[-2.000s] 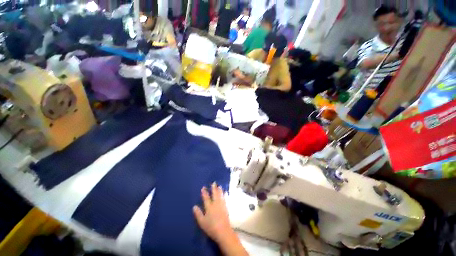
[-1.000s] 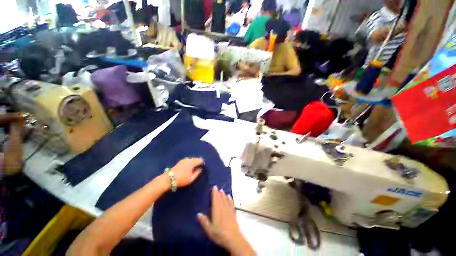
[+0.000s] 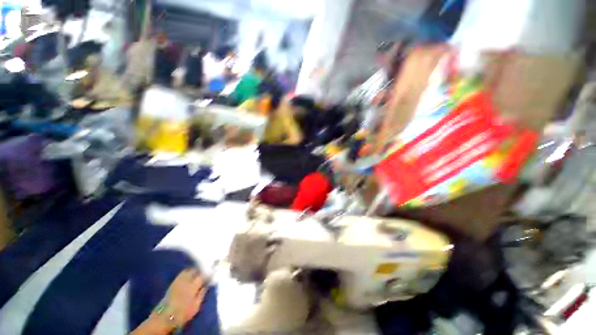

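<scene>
The frame is strongly blurred. Navy cut panels lie spread on the white table at the left and lower left. My left hand, with a bracelet at the wrist, rests on the right part of the panels; whether its fingers grip the cloth is not clear. The cream-white sewing machine stands to the right of the panels. My right hand is not in view.
A red cloth lies behind the machine. The red printed shopping bag and cardboard carton are behind at the right. A yellow and white bag stands at the back. People in the background are blurred.
The view has swung to the right and blurred. My right hand has gone out of view. My left hand now shows lower, near the panels' right edge.
</scene>
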